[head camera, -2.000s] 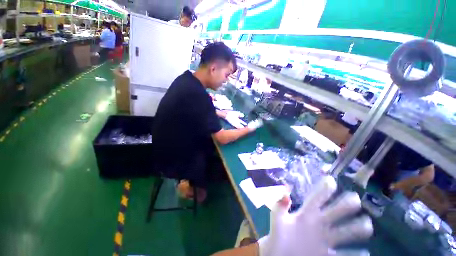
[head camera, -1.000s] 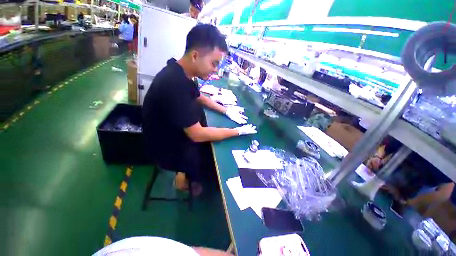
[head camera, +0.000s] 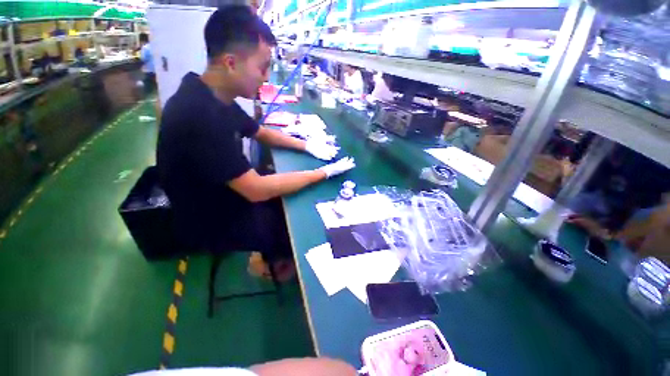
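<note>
Nearest in front of me, a cased phone (head camera: 408, 351) with a pale pink rim and a lit pink screen lies at the bottom edge of the bench. A flat black phone (head camera: 402, 300) lies just beyond it. A bare forearm and a white, sleeve-like shape show at the bottom edge; neither of my hands can be made out. A small white patch beside the cased phone is cut off, and I cannot tell what it is. White paper sheets (head camera: 330, 270), a dark sheet (head camera: 356, 240) and a heap of clear plastic bags (head camera: 441, 239) lie further on.
A seated person in black (head camera: 202, 147) rests white-gloved hands on the green bench (head camera: 305, 217). A metal shelf post (head camera: 532, 121) rises at the right. Round dark-centred parts (head camera: 552, 261) lie beyond the bags. A black bin (head camera: 145, 217) stands on the floor behind the stool.
The white-gloved hand seen over the bench two seconds ago is gone from view. The view has shifted, and the cased phone shows more fully. The seated person appears larger and further left.
</note>
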